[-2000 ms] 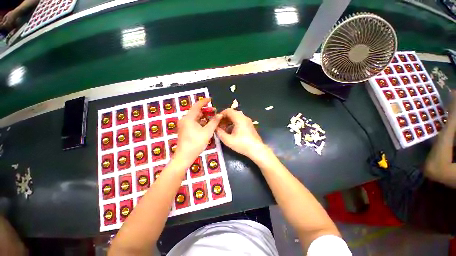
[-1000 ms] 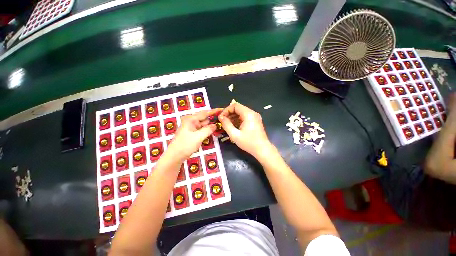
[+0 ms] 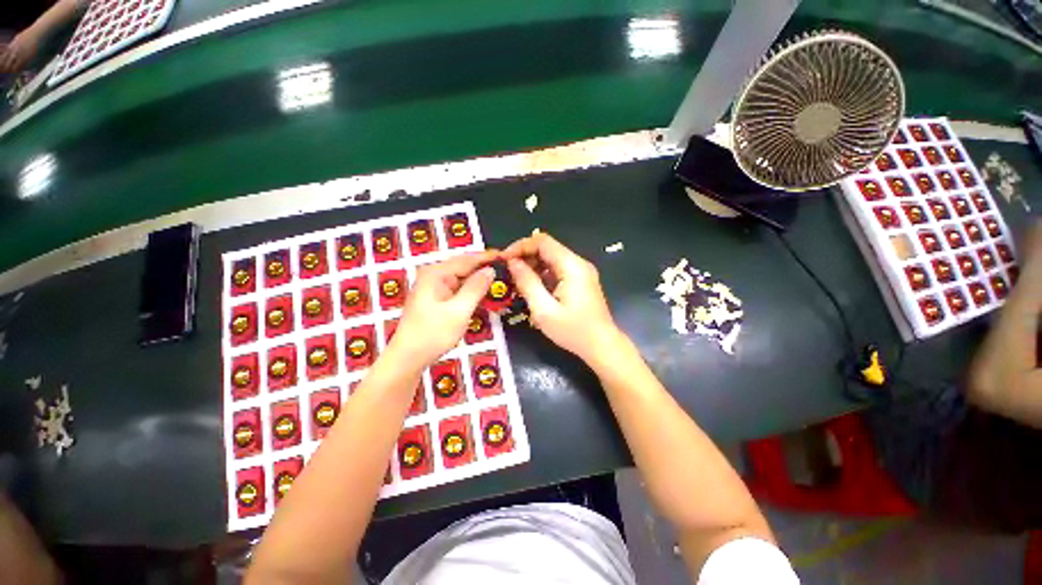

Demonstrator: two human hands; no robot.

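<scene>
A red emblem piece with a dark round centre and yellow mark is held between both hands, over the right edge of the foam tray. My left hand grips its left side. My right hand grips its right side, with thumb and fingers at its top. The white foam tray lies on the dark bench with rows of red emblem pieces; my left hand and forearm hide part of it. A few small pale pieces lie just right of the tray.
A black flat rectangle lies left of the tray. A pile of pale scraps is to the right, below a desk fan. Stacked foam trays and a person's arm are far right. The green conveyor runs behind.
Both hands have moved slightly closer around the piece, and its emblem face now shows between the fingers. A person's hand at the upper left shows again.
</scene>
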